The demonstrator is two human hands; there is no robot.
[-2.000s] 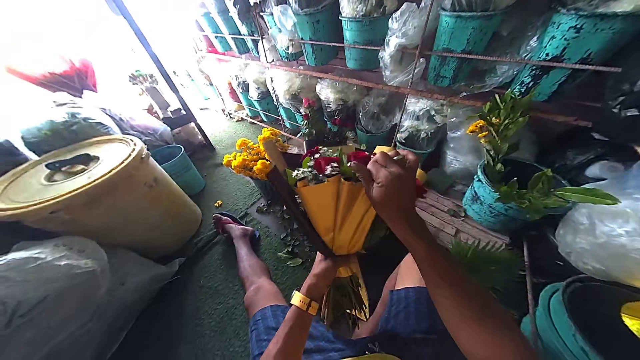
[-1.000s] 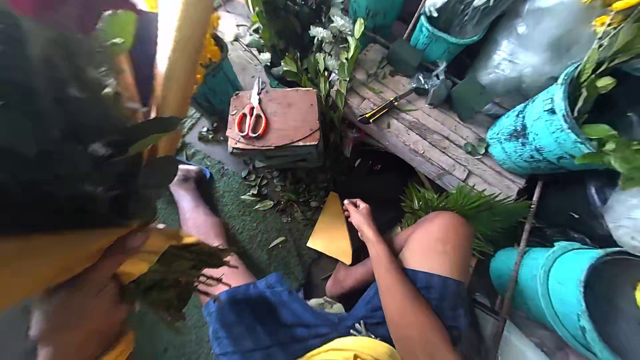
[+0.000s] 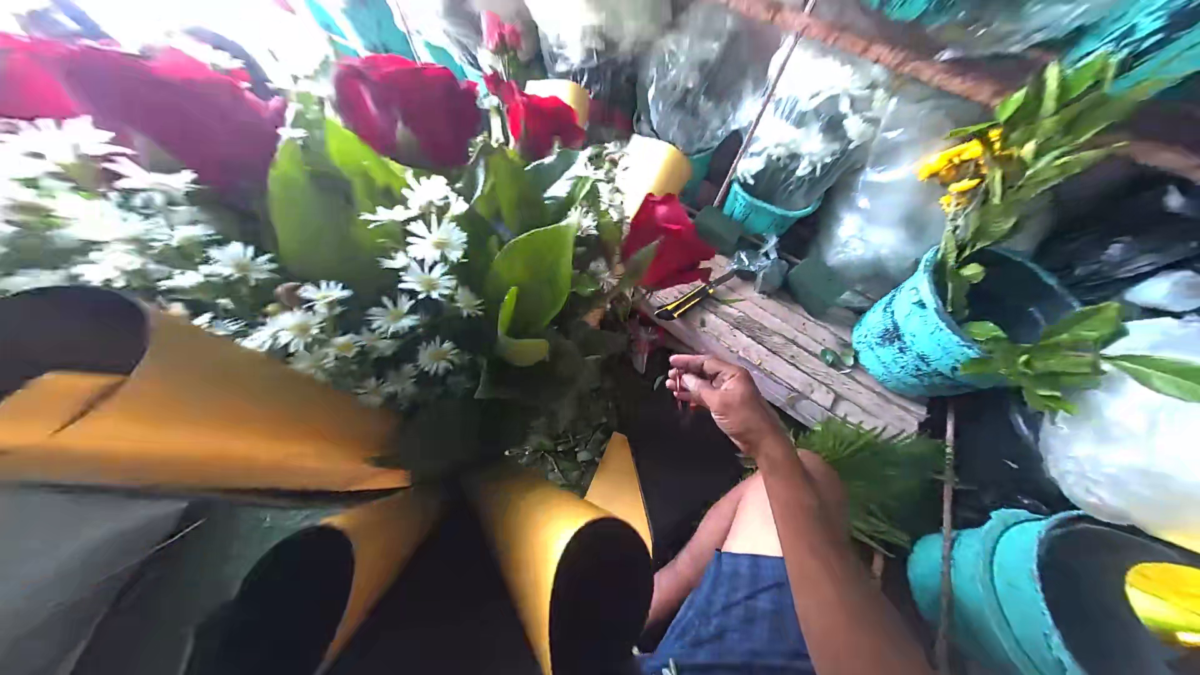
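A large bouquet of red roses [image 3: 408,111], small white daisy-like flowers [image 3: 436,242] and green leaves [image 3: 534,272] fills the left and middle, close to the camera. Orange-yellow wrapping paper [image 3: 216,403], dark inside, curls around its lower part. My right hand [image 3: 717,392] is just right of the bouquet, fingers bent with thumb near the fingertips; something small and reddish shows at them, too small to name. A flat pointed piece of the same paper [image 3: 621,478] shows below that hand. My left hand is out of sight.
A yellow-and-black utility knife [image 3: 689,302] lies on weathered wooden slats [image 3: 778,347]. To the right stand a turquoise bucket [image 3: 905,337] with leafy stems and yellow flowers, and stacked turquoise buckets [image 3: 998,591]. Clear plastic bags [image 3: 1134,441] and a green frond [image 3: 872,478] are nearby.
The bouquet, blurred at the left a second ago with my left hand on its wrapping, now spans the left and middle. My right hand has left the flat paper piece. The view has shifted.
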